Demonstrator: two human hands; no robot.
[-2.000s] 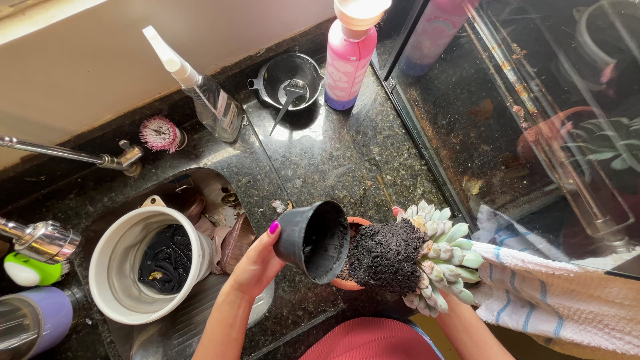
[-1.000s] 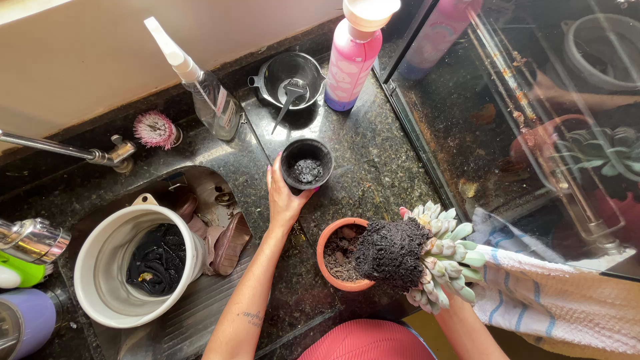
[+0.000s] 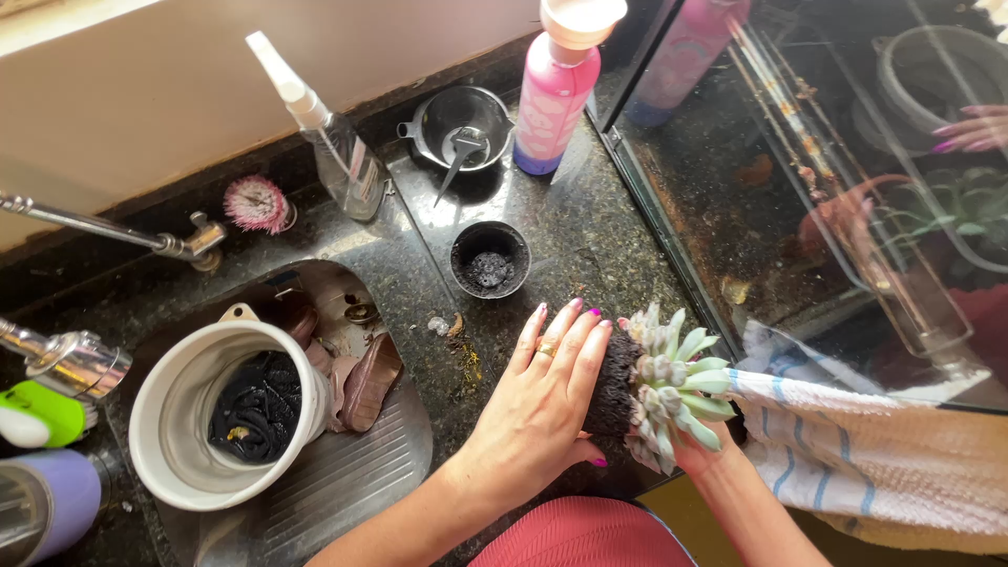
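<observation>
My left hand [image 3: 543,394] lies spread with its fingertips and thumb against the dark root ball [image 3: 616,386] of a succulent plant [image 3: 669,370], covering part of it. My right hand [image 3: 705,449] is under and behind the succulent's leaves, supporting the plant on its side; its fingers are mostly hidden. Beyond my left fingertips, the small black plastic pot [image 3: 491,260] stands upright on the granite counter, with a little soil at its bottom. The terracotta pot is hidden from direct view beneath my hands.
At left, a whitish bucket [image 3: 150,417] holding dark cloth-like material sits over the steel sink [image 3: 346,472] beside brown objects. A spray bottle [image 3: 350,169], pink bottle [image 3: 555,98] and black bowl with a brush [image 3: 465,130] stand behind. A glass panel [image 3: 787,197] and striped towel [image 3: 819,441] are at right.
My left hand let go of the black pot after setting it on the counter, then moved right and nearer to me, onto the root ball. My right hand stays with the succulent.
</observation>
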